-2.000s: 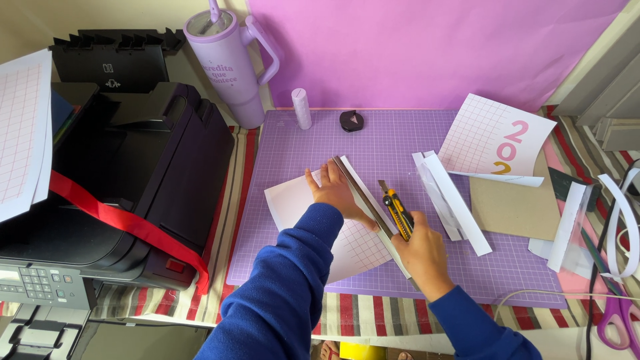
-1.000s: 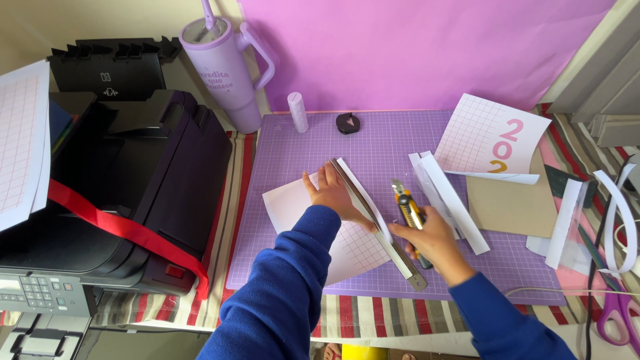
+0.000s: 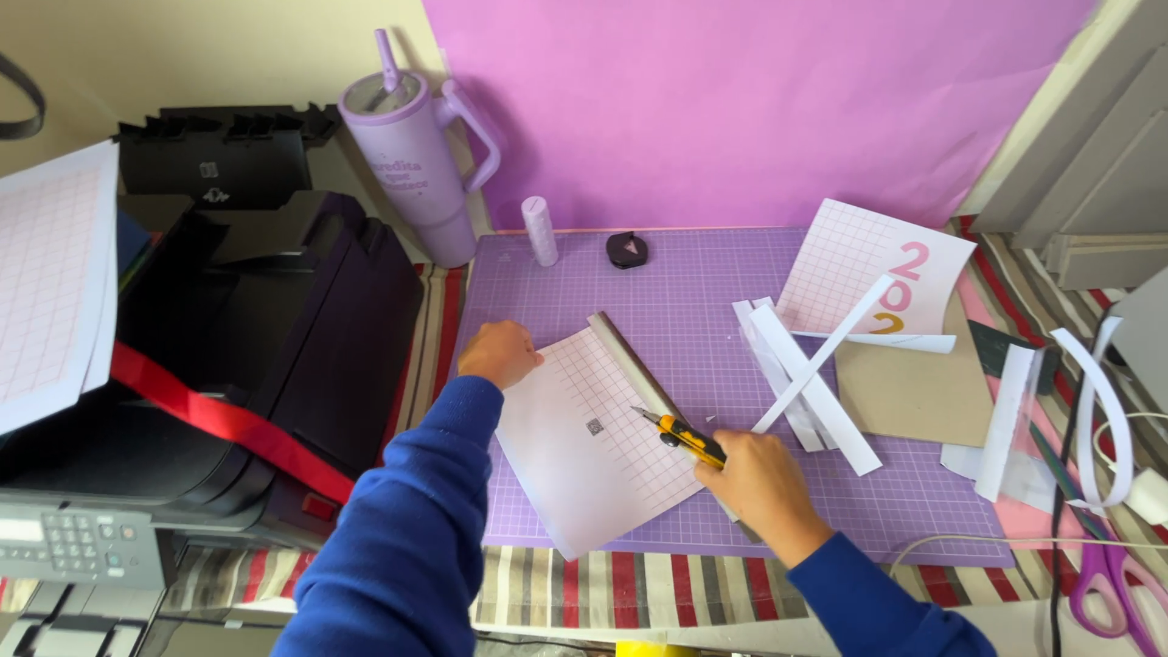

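Observation:
My left hand (image 3: pixel 500 354) pinches the upper left corner of a white sheet printed with a pink grid (image 3: pixel 593 456) on the purple cutting mat (image 3: pixel 693 292). A metal ruler (image 3: pixel 636 365) lies along the sheet's right side. My right hand (image 3: pixel 762 488) holds a yellow and black utility knife (image 3: pixel 691 440), blade out, over the sheet and the ruler. One thin paper strip (image 3: pixel 839 338) lies slantwise across other cut strips (image 3: pixel 812 388), just right of my right hand.
A black printer (image 3: pixel 365 274) with a red ribbon (image 3: pixel 228 424) stands at left. Behind are a lilac tumbler (image 3: pixel 411 164), a small lilac tube (image 3: pixel 540 233) and a black corner punch (image 3: pixel 627 250). At right lie a printed sheet (image 3: pixel 849 265), brown cardboard (image 3: pixel 922 392), purple scissors (image 3: pixel 1109 584) and cables.
My left hand has moved off the ruler to the sheet's upper left corner. A thin strip, beside the ruler earlier, now lies across the strips at right. The sheet has turned somewhat.

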